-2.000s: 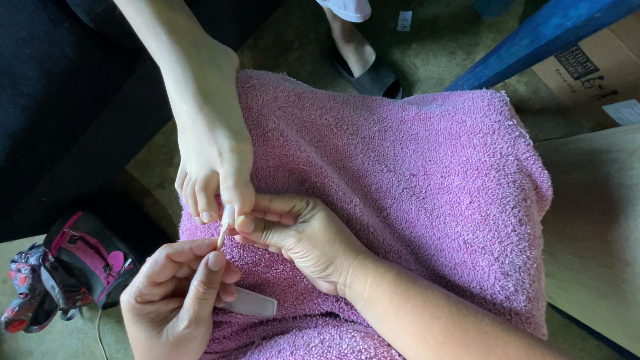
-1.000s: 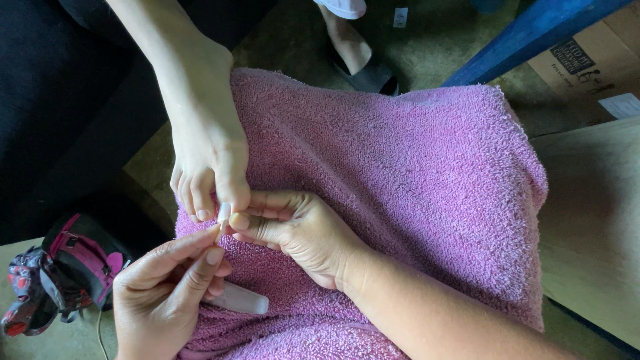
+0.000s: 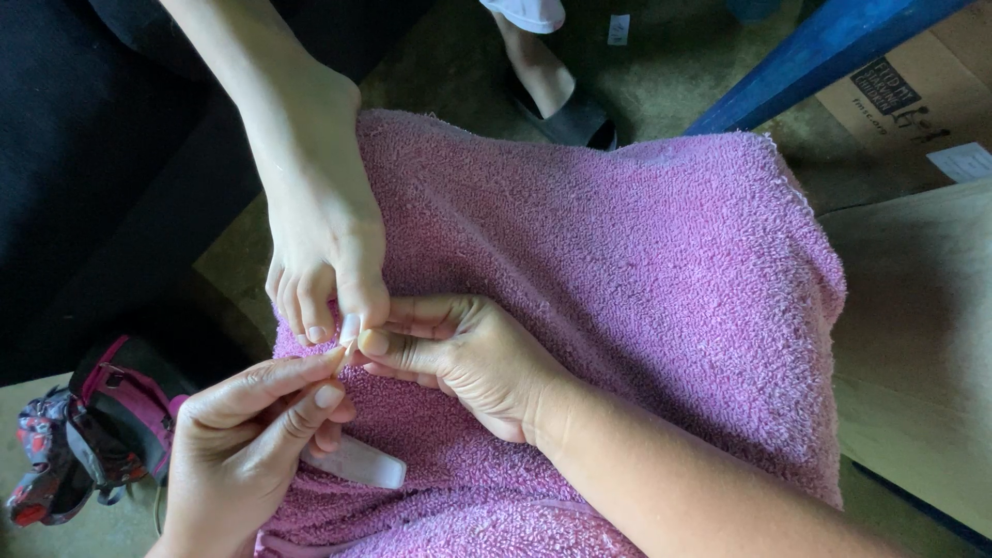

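Another person's bare foot (image 3: 322, 201) rests on a pink terry towel (image 3: 620, 263), toes pointing down the view. A long whitish nail or nail tip (image 3: 350, 329) shows on the big toe. My right hand (image 3: 465, 353) grips around the end of that toe, thumb beside the nail and fingers partly hidden behind. My left hand (image 3: 256, 430) pinches a thin pale stick (image 3: 342, 366), its end close to the nail's free edge. A flat, pale nail file (image 3: 364, 463) sticks out from under the left hand's curled fingers, above the towel; its other end is hidden.
Dark upholstery (image 3: 101, 178) is at upper left, with a black and magenta bag (image 3: 128, 411) and patterned item (image 3: 46, 457) below. At the top is another foot in a dark sandal (image 3: 577, 120). A blue post (image 3: 806, 70), a cardboard box (image 3: 860, 116) and a pale panel (image 3: 914, 310) stand right.
The stick end has shifted slightly at the nail tip, and the left fingers sit closer to the right thumb than two seconds ago. The foot and right hand hold nearly the same pose.
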